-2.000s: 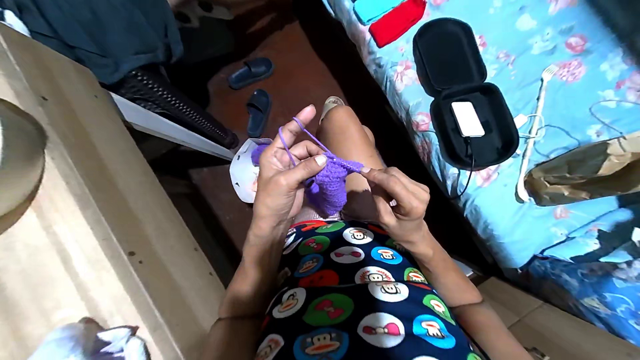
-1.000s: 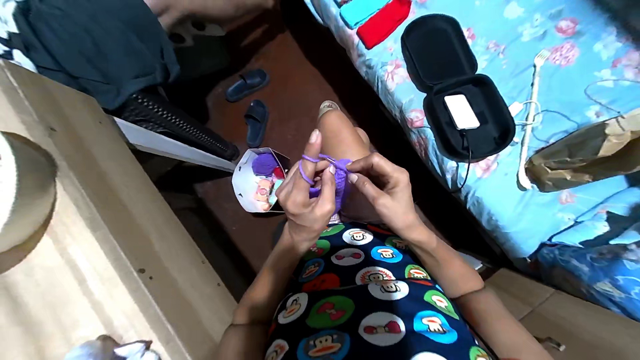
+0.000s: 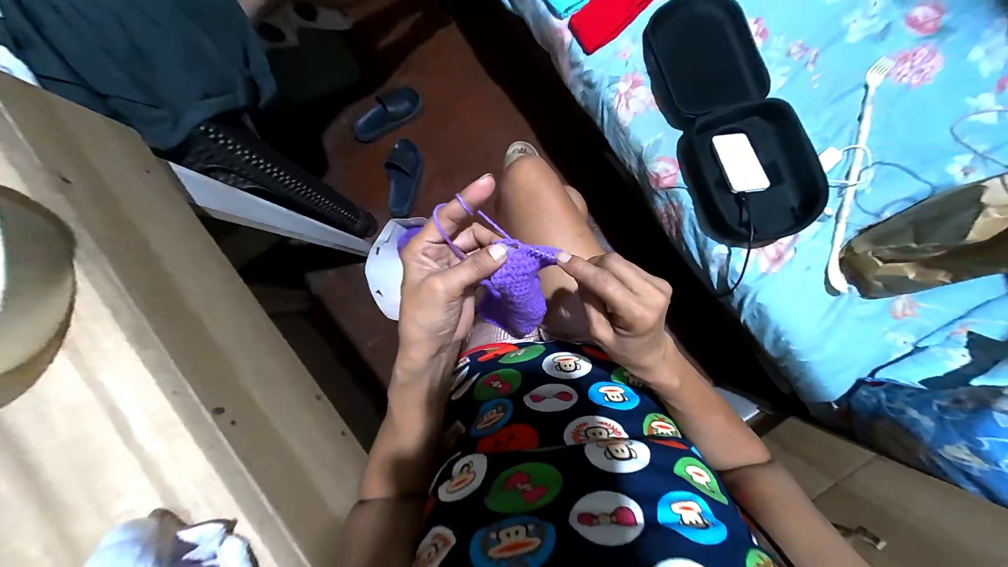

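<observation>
A purple crocheted piece (image 3: 516, 291) hangs above my lap between both hands. My left hand (image 3: 449, 276) pinches its upper left edge between thumb and finger, and purple yarn (image 3: 442, 224) loops around the raised index finger. My right hand (image 3: 618, 303) grips the right corner of the piece with thumb and index finger. A hook is not plainly visible; my right fingers may hide it. Behind my left hand, a white container (image 3: 384, 272) holds something purple.
On the flowered bed (image 3: 787, 315) at right lie an open black case (image 3: 693, 197) with a white device (image 3: 740, 163), a white back scratcher (image 3: 858, 157), a brown paper bag (image 3: 929, 236) and red cloth (image 3: 606, 24). Dark slippers (image 3: 403, 177) rest on the floor. A wooden surface (image 3: 157, 354) runs along the left.
My hands were close together a second ago and are now farther apart, with more of the crocheted piece showing. My left index finger is raised, spreading the yarn loop.
</observation>
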